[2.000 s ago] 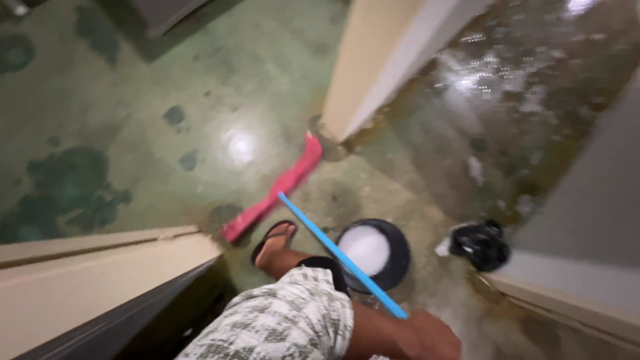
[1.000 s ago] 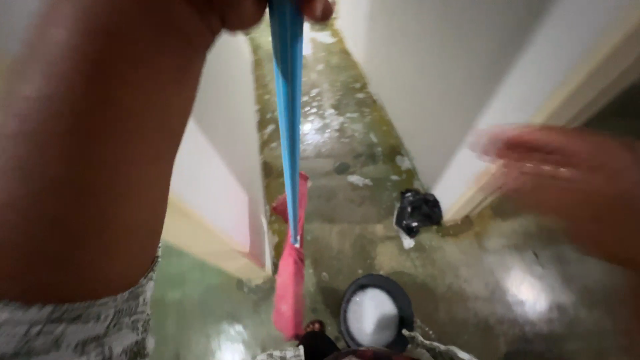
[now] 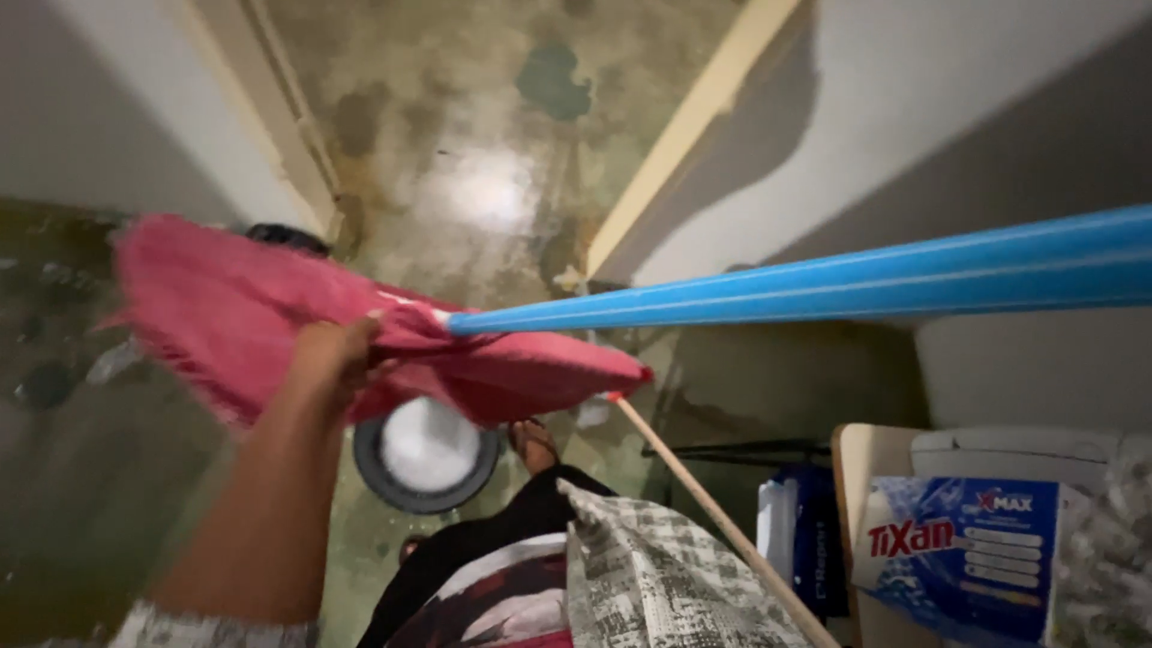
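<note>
My left hand [image 3: 337, 355] grips a pink cloth [image 3: 225, 310] close to the lower end of a blue pole [image 3: 765, 283]. The cloth hangs in wide folds on both sides of that end, raised above the floor. From there the pole runs out past the right edge of the view. My right hand is out of view. Below the cloth stands a dark round bucket [image 3: 371, 472] with white foam or liquid inside, partly hidden by the cloth. A thin wooden stick [image 3: 720, 522] with a red end slants down from the cloth's right corner.
Wall ends with door frames [image 3: 693, 135] flank a wet, shiny floor [image 3: 450, 108]. A black object [image 3: 288, 238] shows behind the cloth. At lower right, a blue and white Tixan detergent package [image 3: 1008, 576] lies on a light surface [image 3: 850, 450]. My sandalled foot [image 3: 534, 445] is beside the bucket.
The pink cloth was low by the floor and is now raised, with my left hand on it. The pole has swung to point right. My right hand has left the view, which has turned.
</note>
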